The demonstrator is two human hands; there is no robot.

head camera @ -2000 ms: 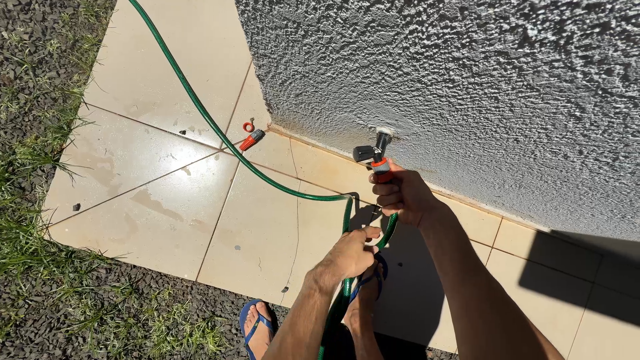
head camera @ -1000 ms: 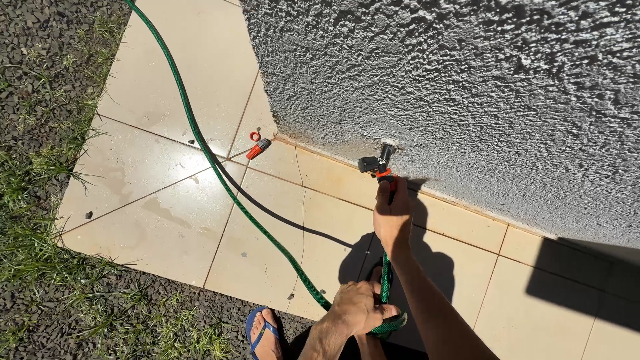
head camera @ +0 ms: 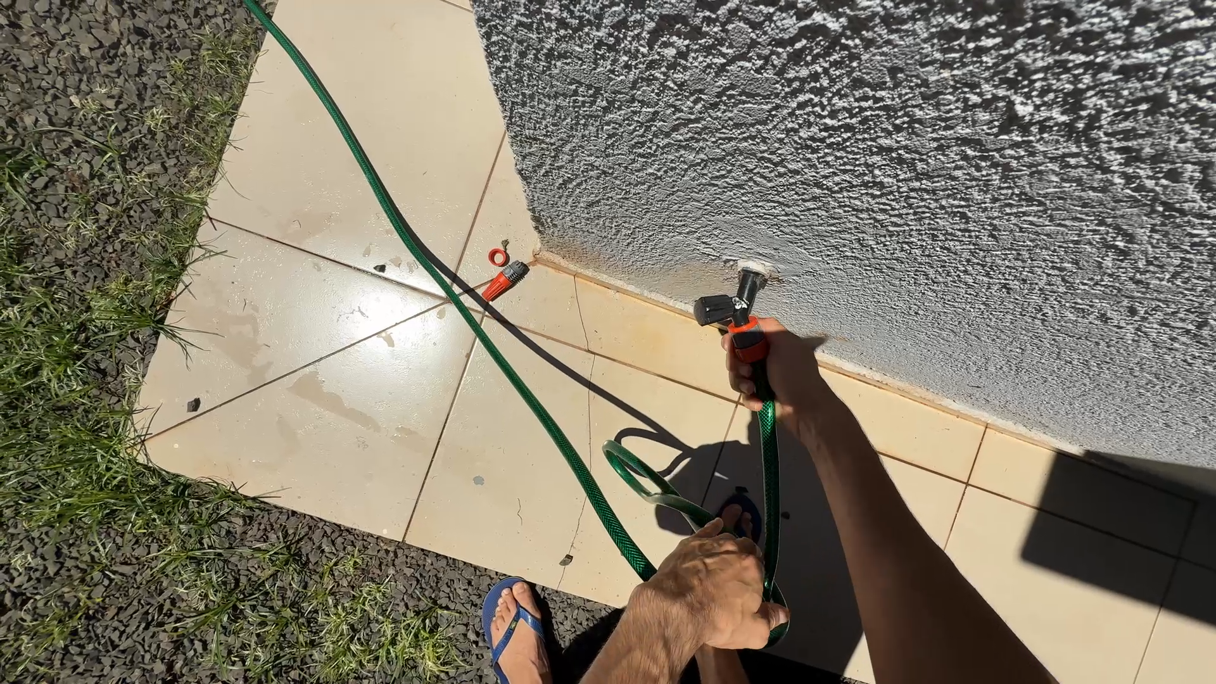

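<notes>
A black tap sticks out from the base of the textured wall. An orange and grey hose connector is on its outlet, with the green garden hose hanging below. My right hand is wrapped around the connector and the hose end; some fingers are hidden behind them. Lower down, my left hand is closed around the gathered hose, and a small loop of it sticks out to the left. From there the hose runs up to the top left. An orange and grey hose nozzle lies on the tiles near the wall corner.
Beside the nozzle is a small orange ring. Beige floor tiles border the grey textured wall. Gravel and grass lie to the left. A foot in a blue flip-flop stands at the tile edge.
My left hand was close below the tap two seconds ago and is now lower, holding the hose farther from it. My right hand has stayed at the connector. A hose loop now shows beside my left hand.
</notes>
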